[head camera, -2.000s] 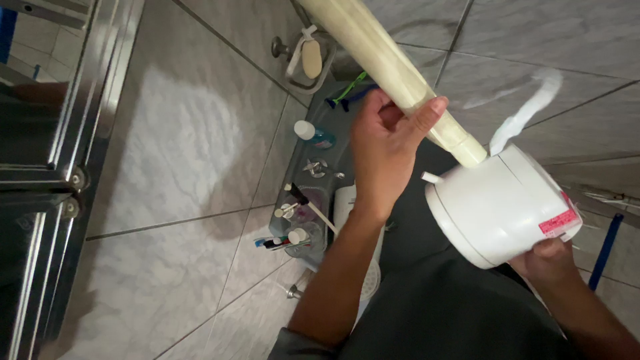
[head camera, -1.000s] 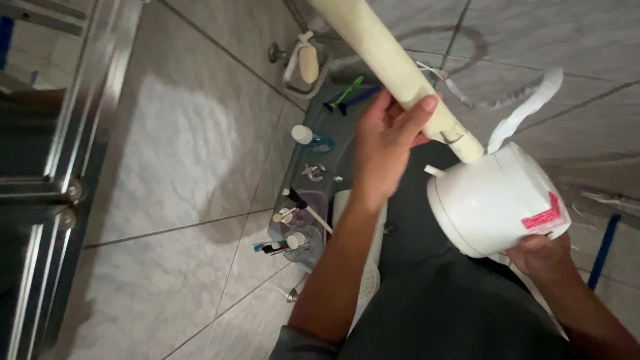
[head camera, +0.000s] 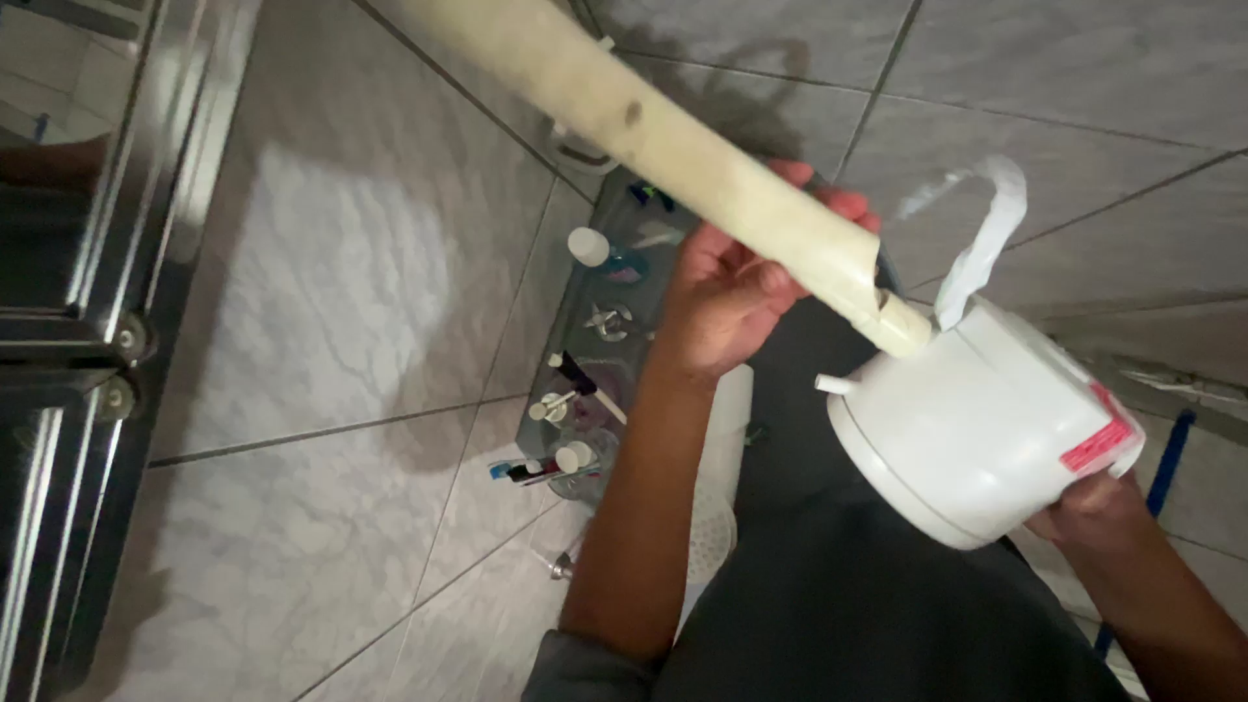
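Observation:
My left hand (head camera: 746, 283) is closed around the lower part of a long cream-coloured plastic pipe (head camera: 673, 156), which slants down from the top edge. The pipe's narrow lower end meets the top of a white plastic electric shower head (head camera: 975, 419), beside a strip of white tape (head camera: 990, 234) that curls upward. A short white spout juts from the unit's left side, and a pink label is on its right. From below, at the right, my right hand (head camera: 1087, 507) holds the shower head; most of its fingers are hidden behind the housing.
Below my left arm is a grey sink counter (head camera: 634, 219) with a blue mouthwash bottle (head camera: 624, 265), a metal tap knob (head camera: 609, 321), toothbrushes (head camera: 522, 472) and cups. A metal-framed mirrored cabinet (head camera: 127, 341) stands at far left. Marbled wall tiles (head camera: 341, 292) surround the counter.
The pipe has swung, and its near part now covers the soap dish and soap seen earlier. My left hand has turned, with more fingers showing behind the pipe. The shower head remains in my right hand.

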